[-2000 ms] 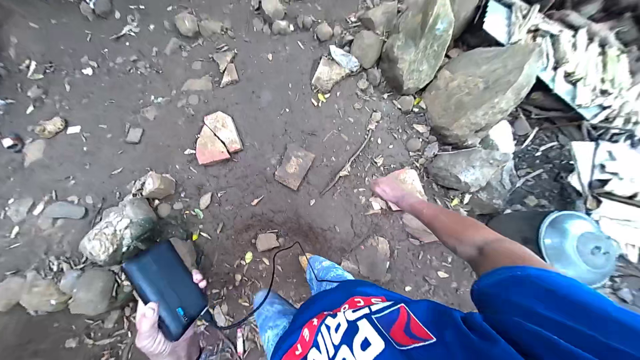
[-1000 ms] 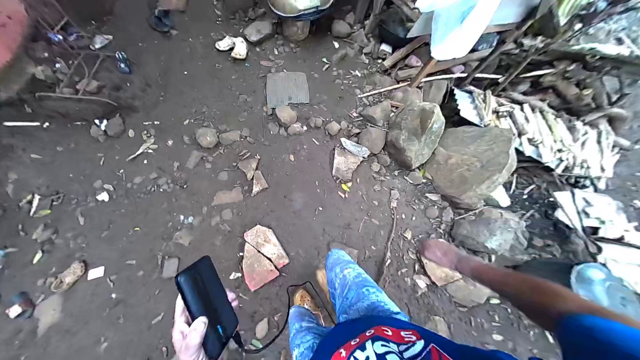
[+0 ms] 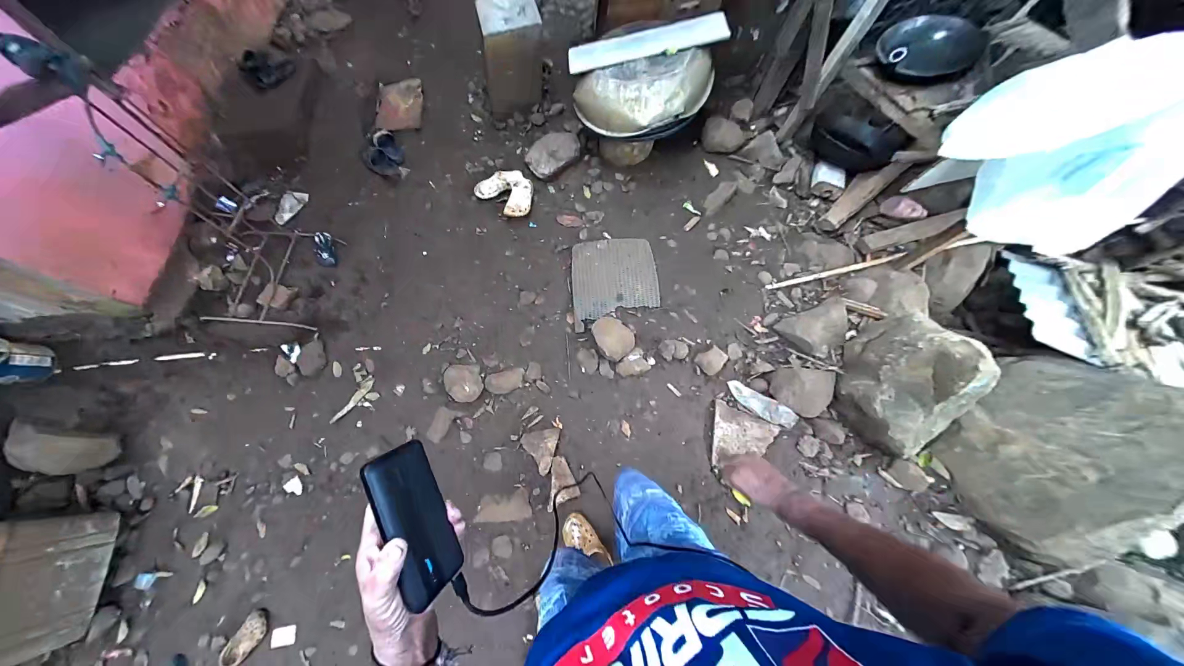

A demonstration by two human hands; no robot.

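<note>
My left hand [image 3: 393, 583] grips a black power bank [image 3: 413, 525], thumb across its face and fingers behind it. A black cable [image 3: 504, 609] runs from the bank's lower end up over my jeans and along the blue shirt. My right arm is stretched out to the right, and my right hand [image 3: 757, 481] hangs low over the ground. In this view it overlaps the lower edge of a flat broken stone slab [image 3: 740, 433]; its fingers are hard to make out, and whether it touches the slab I cannot tell. A tan shoe [image 3: 585, 536] shows below me.
A textured mat [image 3: 615, 276] lies ahead on the dirt, with stones [image 3: 612, 339] at its near edge. Large rocks [image 3: 911, 375] line the right side. Farther off are a big basin [image 3: 645, 92], pale shoes [image 3: 507, 191] and a dark wok [image 3: 930, 48]. A pink wall [image 3: 102, 176] stands left.
The view has moved forward over the ground; the mat and basin show more fully, and the broken red-and-tan slab seen earlier is out of view. The power bank stays in my left hand.
</note>
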